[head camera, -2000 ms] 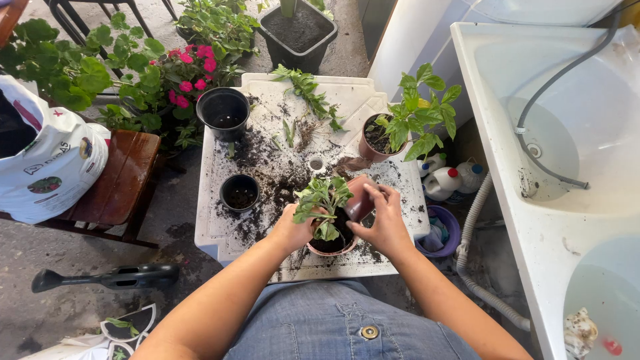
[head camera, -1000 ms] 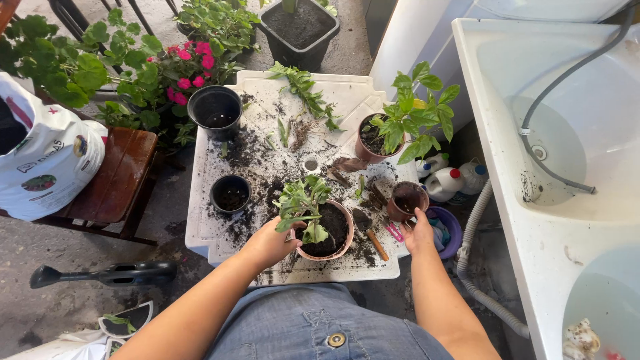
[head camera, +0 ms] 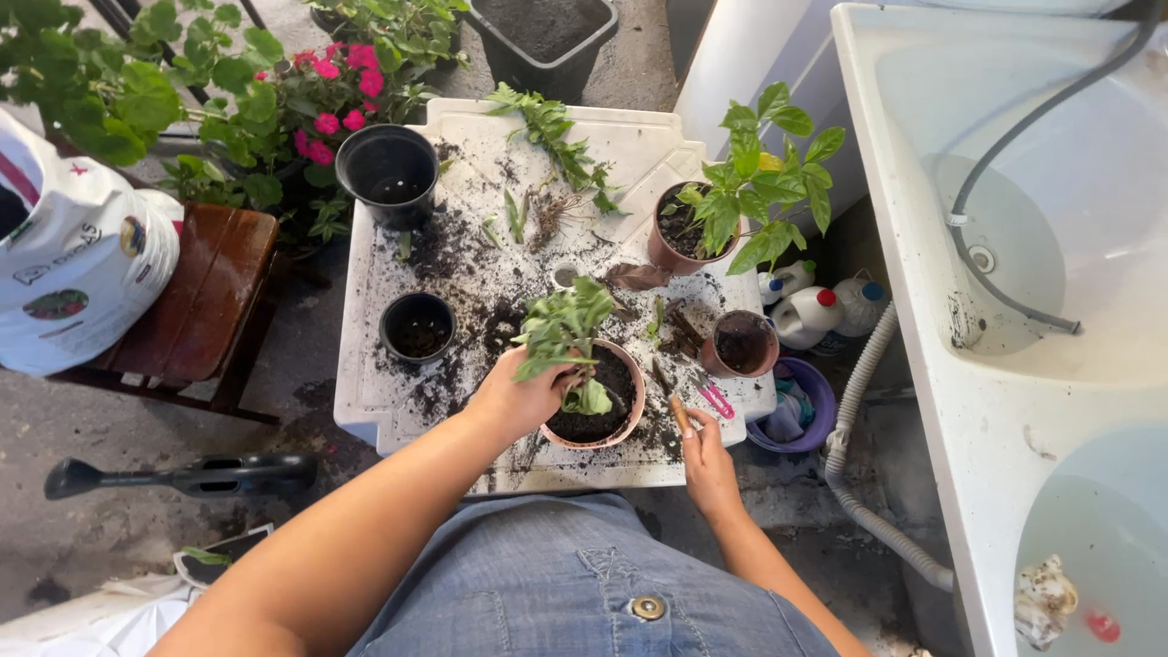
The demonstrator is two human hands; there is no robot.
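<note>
My left hand (head camera: 518,392) grips the stems of a leafy green plant (head camera: 568,330) over a terracotta-coloured pot (head camera: 639,401) filled with dark soil. The plant's base is partly hidden by my fingers. Right of that pot, my right hand (head camera: 707,461) has its fingers on the wooden handle of a small trowel (head camera: 679,412), whose dark blade points away from me on the table. Pink-handled snips (head camera: 714,394) lie just beyond it, beside a small brown pot (head camera: 740,344) with some soil inside. A potted plant with pointed leaves (head camera: 680,239) stands farther back.
Black pots (head camera: 388,178) (head camera: 417,328) stand at the left of the soil-strewn white plastic table (head camera: 392,265). Cut foliage (head camera: 557,137) lies at the back. A wooden stool (head camera: 196,292) holds a white bag (head camera: 87,265). At right are a purple bucket (head camera: 808,429) and a white sink (head camera: 903,301).
My right hand has let go of the small brown pot, which now stands on the table, and has moved to the trowel. My left hand has raised the plant's stems.
</note>
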